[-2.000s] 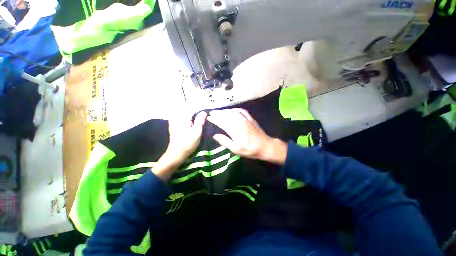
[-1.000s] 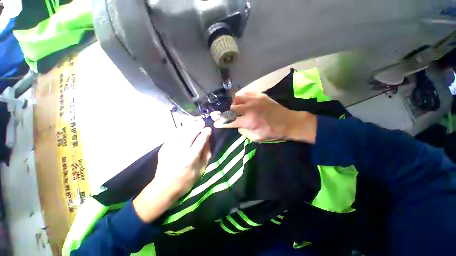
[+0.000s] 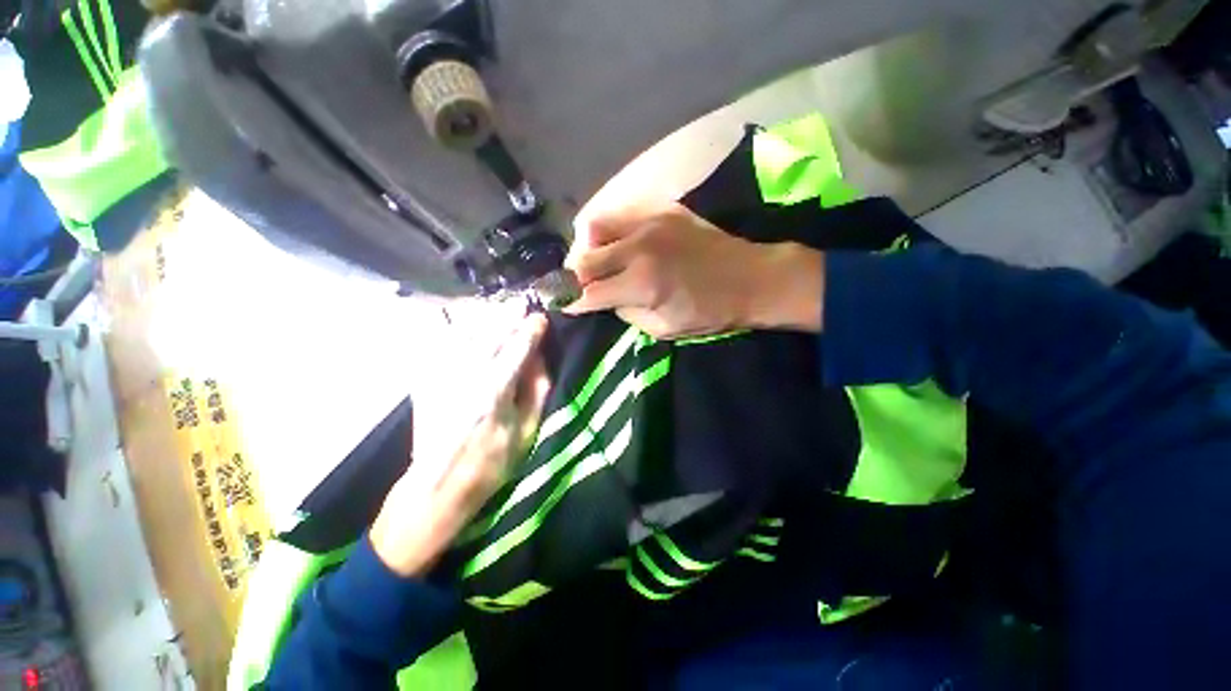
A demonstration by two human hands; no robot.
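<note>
The black garment with neon-green stripes (image 3: 581,419) lies across the machine bed and my lap, its top edge at the needle area. My left hand (image 3: 473,432) lies on the cloth left of the stripes, fingertips just below the presser foot, partly washed out by glare. My right hand (image 3: 662,270) pinches the garment's edge right beside the presser foot. The grey sewing machine head (image 3: 311,122) is above both hands, with a ridged knob (image 3: 452,104) on its front. The needle itself cannot be made out.
The white machine bed (image 3: 311,338) glares at left. A brown cardboard strip with yellow printed tape (image 3: 209,459) runs along its left side. More black and neon-green cloth (image 3: 101,162) lies at the upper left. A dark object (image 3: 1147,142) lies under the arm at right.
The view has moved closer to the machine head. Both hands have moved with the garment up to the presser foot, and my right hand has changed from lying flat to pinching the edge.
</note>
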